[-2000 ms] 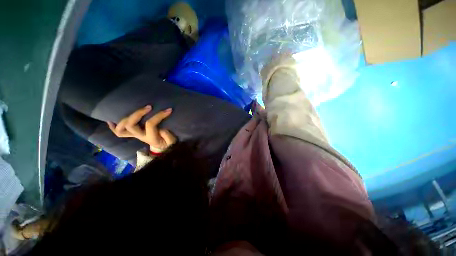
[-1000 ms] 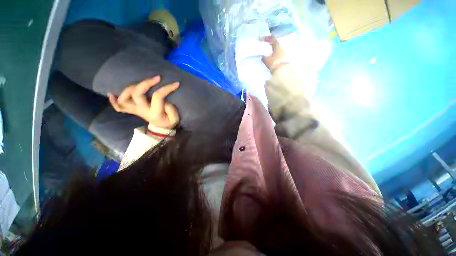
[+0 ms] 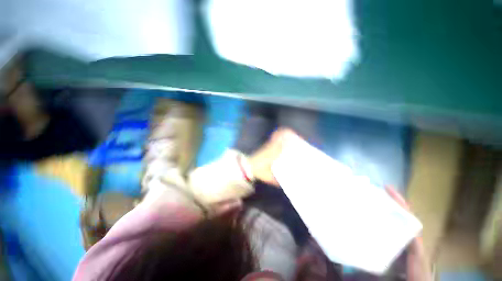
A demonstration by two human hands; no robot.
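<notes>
A bright white bundle of flat pieces (image 3: 341,203) is held slanted in front of my body, off the bench. My left hand (image 3: 268,156), with a red band at the wrist, grips its upper left end. My right hand (image 3: 412,225) is partly hidden behind its lower right end and holds it there; only blurred fingers and an edge of the hand show. A bright white pile (image 3: 286,33) lies on the green bench (image 3: 435,60). The frame is strongly blurred, so single sheets cannot be told apart.
Another large whitish thing (image 3: 126,27) is on the bench at the upper left. Another person's arm and hand (image 3: 27,107) show at the left edge. The pale bench edge (image 3: 220,97) crosses the view. Blurred brown shapes, perhaps cartons (image 3: 435,175), stand at the right.
The view has swung from the floor and plastic bag to the bench. My right hand has left the bag. My left hand, empty on the leg before, now grips the white bundle with my right.
</notes>
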